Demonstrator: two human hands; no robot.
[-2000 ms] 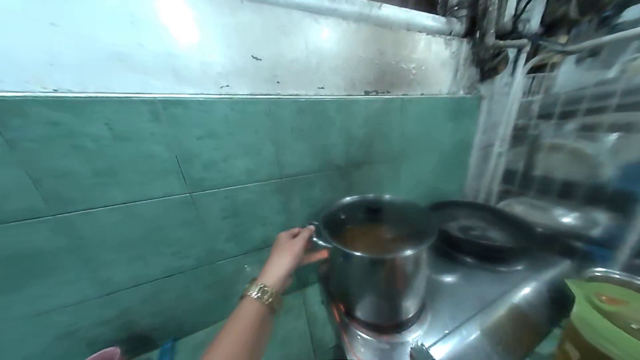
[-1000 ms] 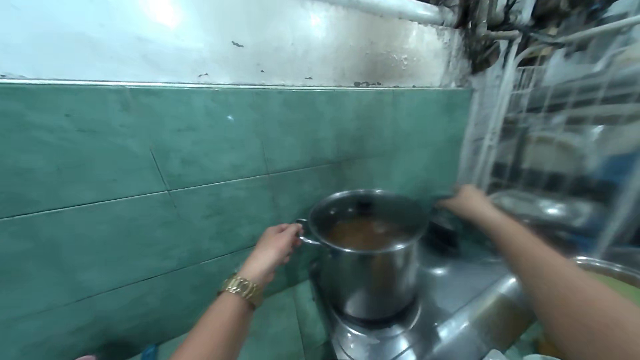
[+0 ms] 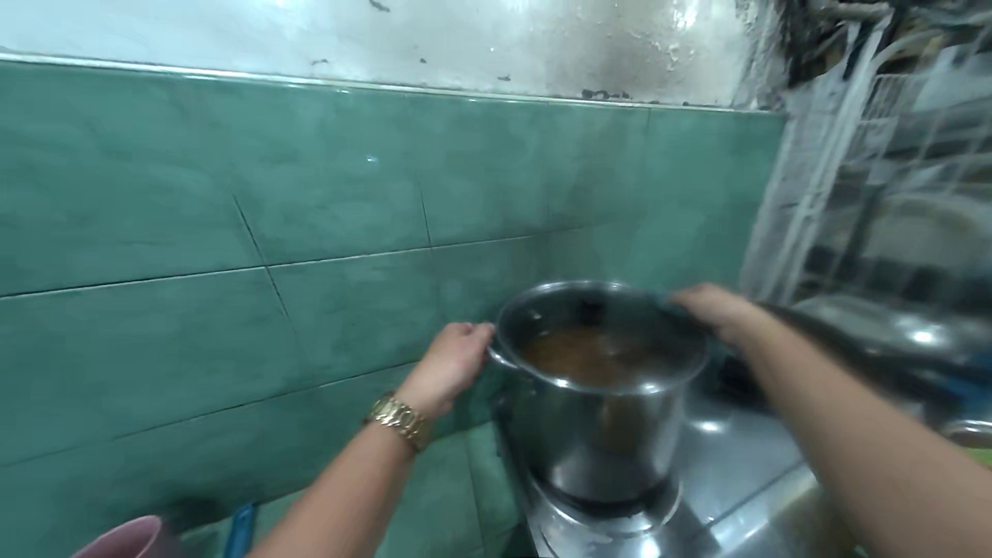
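A tall stainless steel pot (image 3: 601,434) with a glass lid (image 3: 589,349) stands over the left burner of a steel gas stove (image 3: 713,465). Brownish food shows dimly through the glass. My left hand (image 3: 453,360), with a gold watch (image 3: 401,419) on its wrist, is closed on the pot's left side handle (image 3: 502,355). At the far right side of the rim is my right hand (image 3: 717,310), blurred, with its fingers curled where the other handle would be; that handle is hidden.
Green wall tiles (image 3: 341,201) rise close behind and left of the pot. A dark pan (image 3: 829,333) lies right of it, partly behind my right forearm. A white wire rack (image 3: 821,186) with kitchenware stands at the right. A pink container (image 3: 128,539) and a blue object (image 3: 241,531) are at lower left.
My right hand, out of view two seconds ago, has come in from the right to the pot's far side. My left hand stays at the left handle. The orange burner glow seen earlier no longer shows.
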